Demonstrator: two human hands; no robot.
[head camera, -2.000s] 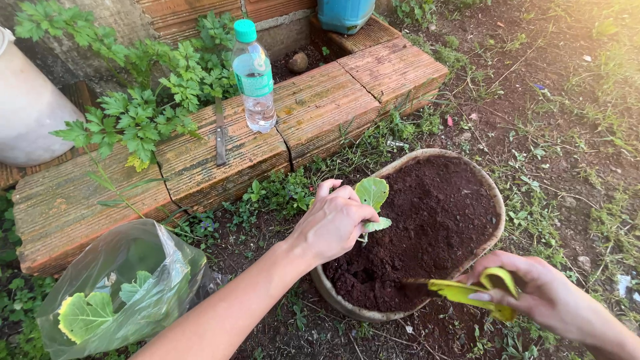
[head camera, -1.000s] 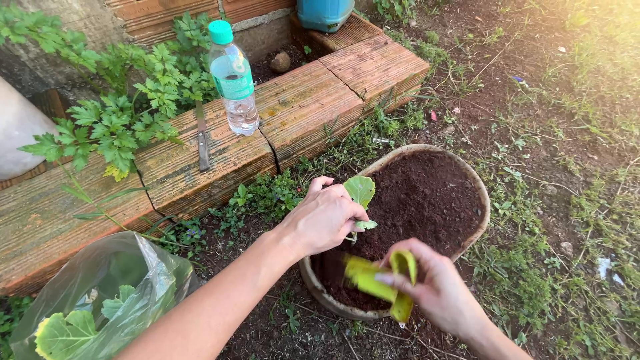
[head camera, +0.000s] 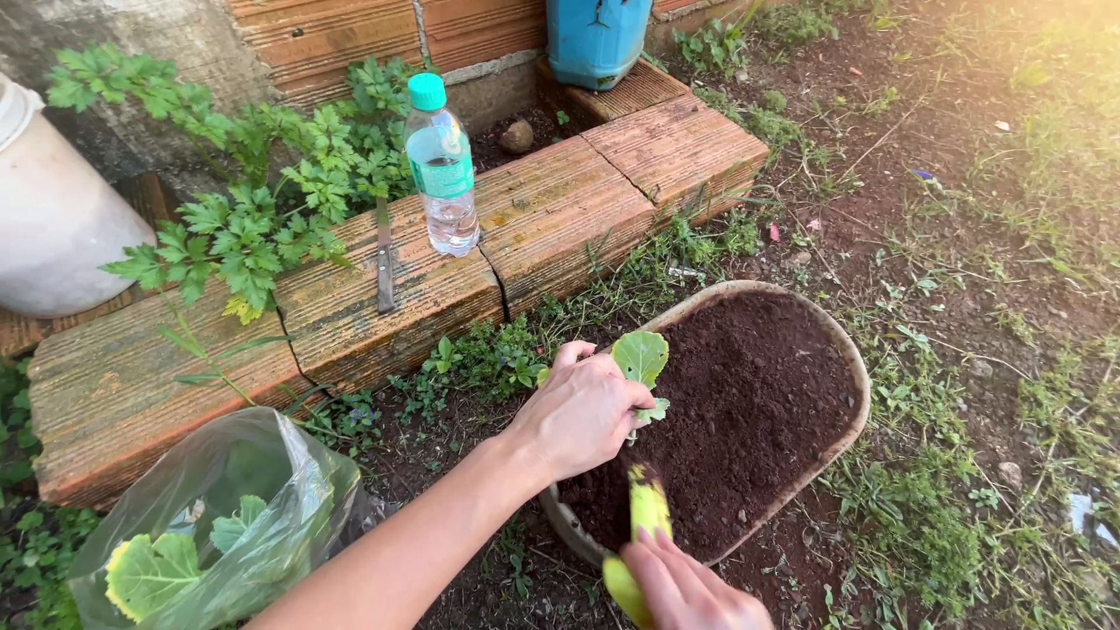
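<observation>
My left hand (head camera: 582, 411) holds a leafy green seedling (head camera: 641, 357) by its stem over the near left part of an oval planter (head camera: 862, 385) filled with dark soil (head camera: 752, 394). The seedling's lower stem is partly hidden by my fingers. In my right hand (head camera: 691, 586) is a yellow-green hand trowel (head camera: 648, 507), its soil-smeared tip at the soil just below the seedling. A clear plastic bag (head camera: 306, 490) with more leafy seedlings (head camera: 153, 573) stands at the lower left.
A row of bricks (head camera: 560, 227) carries a water bottle (head camera: 442, 166) and a knife (head camera: 385, 271). Behind are a parsley-like plant (head camera: 254, 219), a white bucket (head camera: 61, 210) and a blue container (head camera: 599, 39). Weeds (head camera: 927, 516) grow around the planter.
The trowel has gone from the planter's near right rim to the soil below the seedling, turning to point away from me. My left hand keeps hold of the seedling.
</observation>
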